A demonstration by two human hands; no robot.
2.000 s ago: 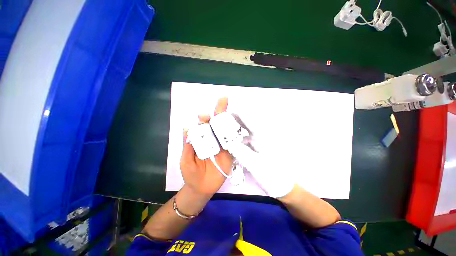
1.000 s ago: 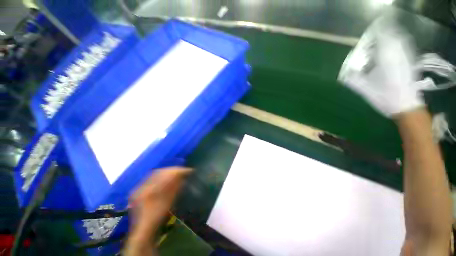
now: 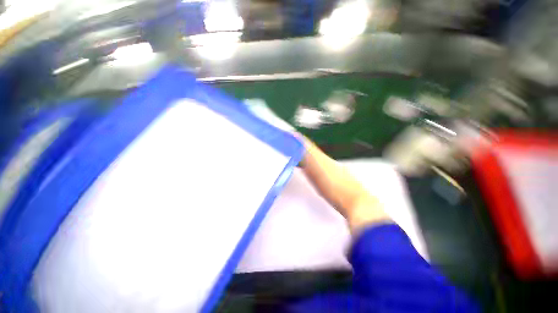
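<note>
The frame is blurred. A large blue plastic bin (image 3: 238, 119) with a white liner sheet (image 3: 159, 208) in it fills the left and centre, at a slant and overlapping the white work sheet (image 3: 306, 229). No adapters show in this bin. My right hand (image 3: 267, 115), in a white glove, is at the bin's far right corner; its fingers are partly hidden by the rim, and it appears to grip the bin. My left hand is not in view.
Blurred white adapters (image 3: 312, 116) lie on the green conveyor (image 3: 269, 92) beyond the work sheet. Pale bottle-like objects (image 3: 422, 150) and a small blue-and-yellow item (image 3: 450, 186) are at right. A red bin (image 3: 505, 208) stands at the right edge. Another blue bin (image 3: 46, 131) is at far left.
The view has swung right. The lined blue bin now looks much larger and nearer, overlapping the work sheet. My right hand has moved from above the conveyor to the bin's corner. My left hand has left view.
</note>
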